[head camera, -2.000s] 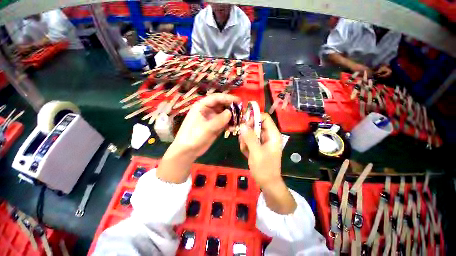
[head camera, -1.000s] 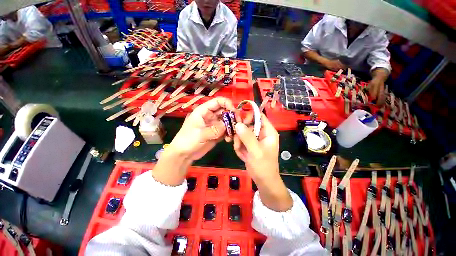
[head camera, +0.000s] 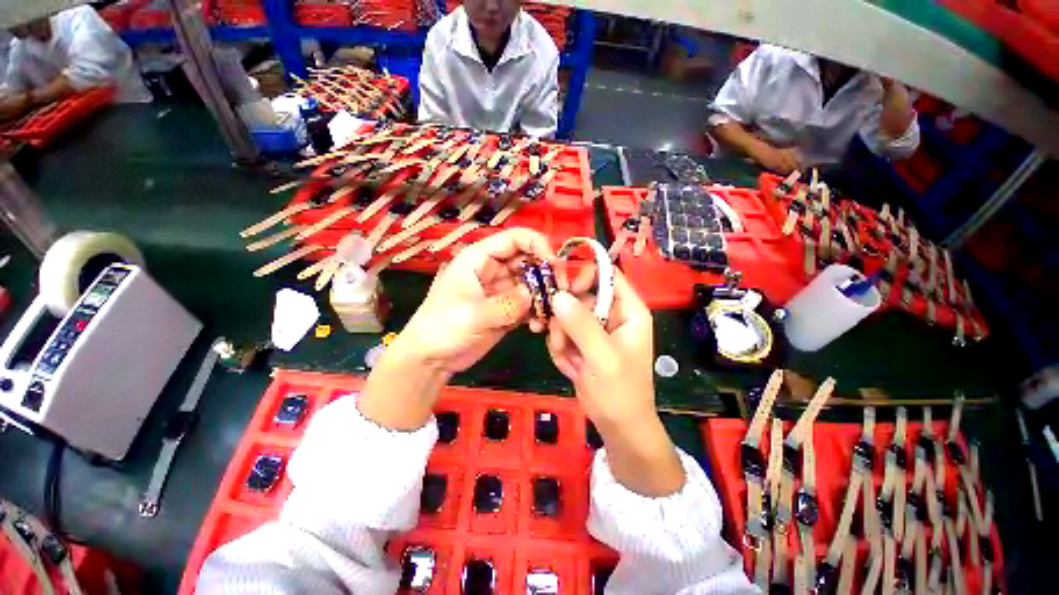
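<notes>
A small dark watch case (head camera: 539, 286) is held edge-on between the fingertips of both hands, above the compartment tray. A pale looped strip (head camera: 604, 279) curls up from the case, beside the right fingers. My left hand (head camera: 470, 305) grips the case from the left. My right hand (head camera: 606, 337) pinches at the case's right side, with the strip passing by its fingers. The red compartment tray (head camera: 459, 514) lies below, with a black square in most visible pockets; my forearms and sleeves hide part of it.
A tape dispenser (head camera: 102, 355) and loose watch (head camera: 178, 428) are at left. Beyond are a small bottle (head camera: 358, 300), strapped watches (head camera: 401, 198), black multi-cell tray (head camera: 688, 221), tape roll (head camera: 741, 334) and white bottle (head camera: 831, 308). More strapped watches (head camera: 865, 488) lie at right. Co-workers sit opposite.
Compared with two seconds ago, the case and strip are held closer together. The view has shifted, so the bench things sit further left. The co-worker at right has raised one hand.
</notes>
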